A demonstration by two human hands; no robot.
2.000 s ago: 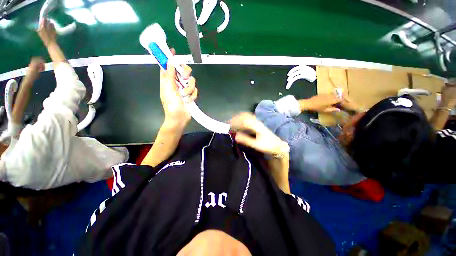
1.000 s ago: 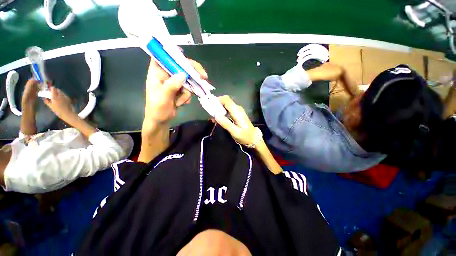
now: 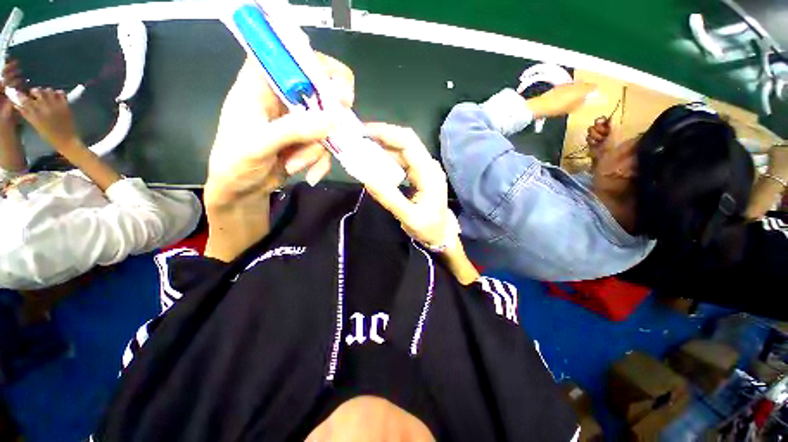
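Note:
A white curved housing is held up in front of my chest, slanting from upper left to lower right. A bright blue battery cell lies in its wide upper end, which the top edge of the picture cuts off. Thin dark red wires show at the cell's lower end. My left hand grips the housing beside and below the cell, fingertips near the wires. My right hand holds the lower part of the housing. The housing's lower end is hidden by my right hand.
A dark green bench lies ahead, with a white rail and green belt beyond. White arcs lie at the left. One person works at the left, another at the right over cardboard. Cartons stand on the blue floor.
The housing has come closer and slightly up, its wide end now partly out of the picture. My right hand has moved up the housing from its far end since the earliest frame.

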